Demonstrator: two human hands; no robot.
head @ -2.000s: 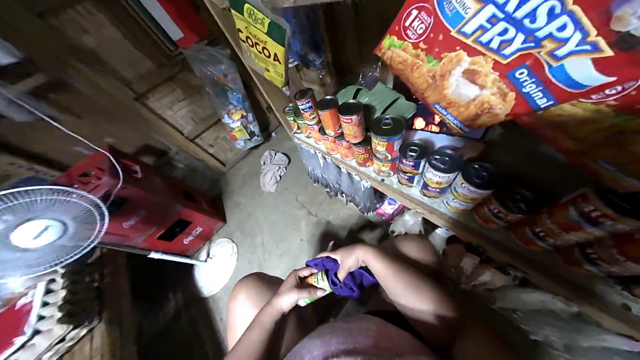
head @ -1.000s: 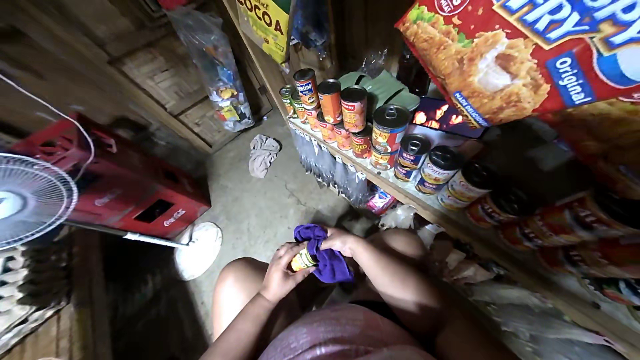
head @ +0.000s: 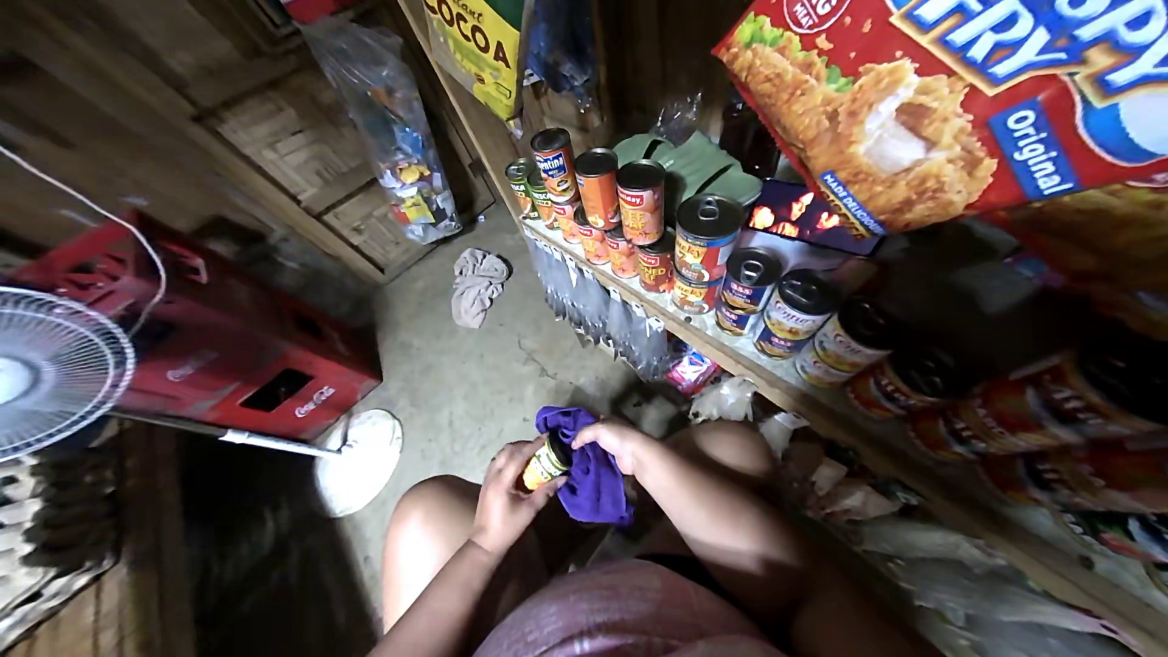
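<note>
Between my knees, my left hand (head: pixel 513 488) grips a small tin can (head: pixel 546 463) with a yellow and green label, tilted on its side. A purple cloth (head: pixel 595 484) lies against the can's dark end and hangs down beside it. My right hand (head: pixel 610 442) holds the upper part of this cloth close to the can's end; some of its fingers are hidden in the folds. Rows of stacked food cans (head: pixel 641 203) stand on the wooden shelf ahead and to the right.
Large red breading-mix packs (head: pixel 894 109) hang over the shelf at the upper right. A red plastic crate (head: pixel 219 338) and a fan with a round white base (head: pixel 360 461) stand at the left. A grey rag (head: pixel 479 285) lies on the concrete floor. Sachet strips (head: pixel 593 306) hang below the shelf edge.
The can has turned in my left hand, and more of its dark end shows. The purple cloth hangs lower beside it. The view has shifted slightly.
</note>
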